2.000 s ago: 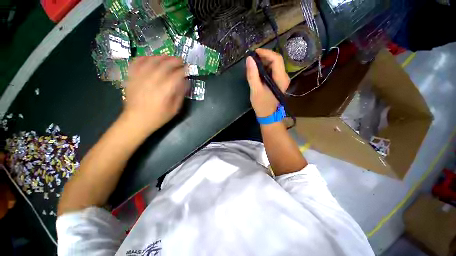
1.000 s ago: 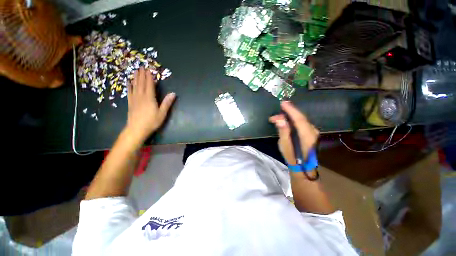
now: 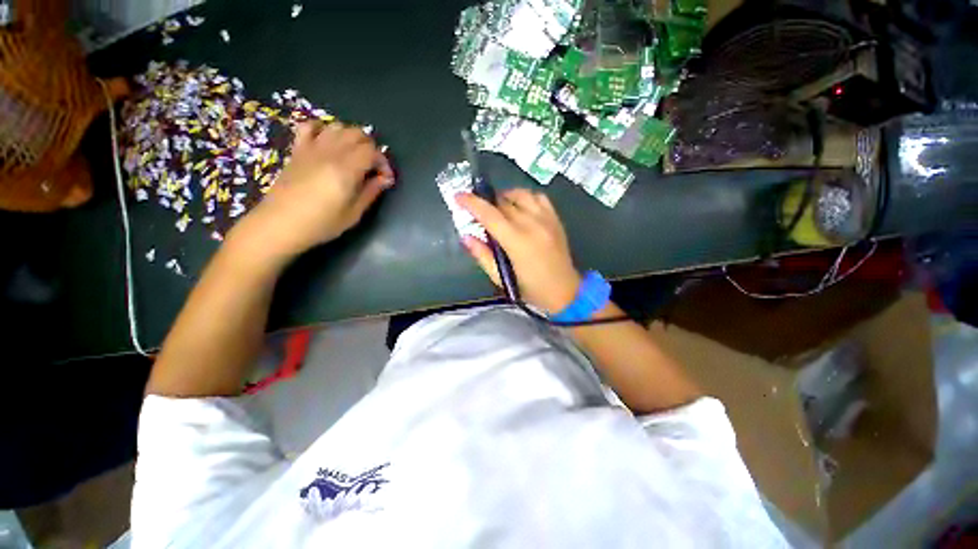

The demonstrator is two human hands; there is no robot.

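Observation:
My right hand point(image 3: 522, 245), with a blue wrist band, holds the black soldering iron point(image 3: 499, 257), its tip pointing up the bench. Its fingers touch a single white-and-green circuit board point(image 3: 459, 202) on the dark mat. My left hand point(image 3: 332, 182) is at the right edge of the heap of small white, yellow and dark components point(image 3: 198, 139). Its fingers are bent with the fingertips close together; whether they pinch a component cannot be seen. The pile of green and silver boards point(image 3: 601, 80) lies beyond my right hand.
An orange fan point(image 3: 38, 107) and a white cable point(image 3: 127, 231) are at left. At right are a black box with a red light point(image 3: 874, 94), a silvery coil on a yellow-green base point(image 3: 833, 206) and a pale wire strand. An open carton point(image 3: 751, 418) is below the bench.
Since one second ago, my right hand has moved left with the iron onto the single board. My left hand's fingers, spread flat on the heap before, are now bent at its right edge.

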